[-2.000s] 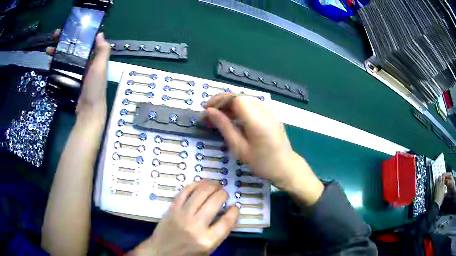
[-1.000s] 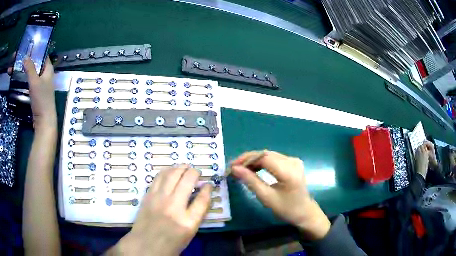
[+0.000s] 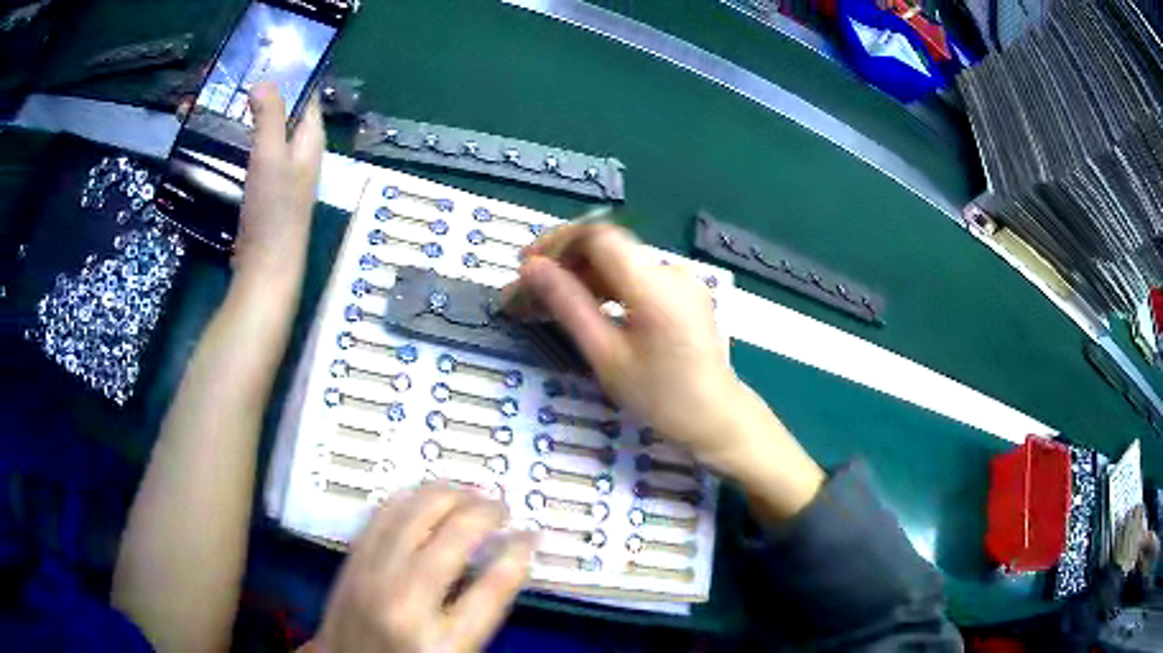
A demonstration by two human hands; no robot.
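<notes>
The white parts board (image 3: 300,472) bears columns of dumbbell-shaped pieces with small rings at their ends. A dark-grey strip fixture (image 3: 415,301) lies across its upper part, with shiny round seats; my right hand hides its right portion. My right hand (image 3: 638,338) pinches a thin stick tool (image 3: 589,220), its fingertips over the fixture's middle. The tool's lower tip is hidden. My left hand (image 3: 427,568) is blurred over the board's lower edge, fingers curled; whether it holds something is unclear.
Another person's arm (image 3: 211,421) holds a smartphone (image 3: 262,70) at left, beside a black tray of silver rings (image 3: 115,293). Two strip fixtures (image 3: 491,156) (image 3: 791,271) lie on the green belt. A red bin (image 3: 1031,504) is at right; stacked boards (image 3: 1071,140) are across the belt.
The view has shifted. My right hand has moved from the board's lower right edge up to the strip fixture. My left hand has moved slightly down and away from the pieces.
</notes>
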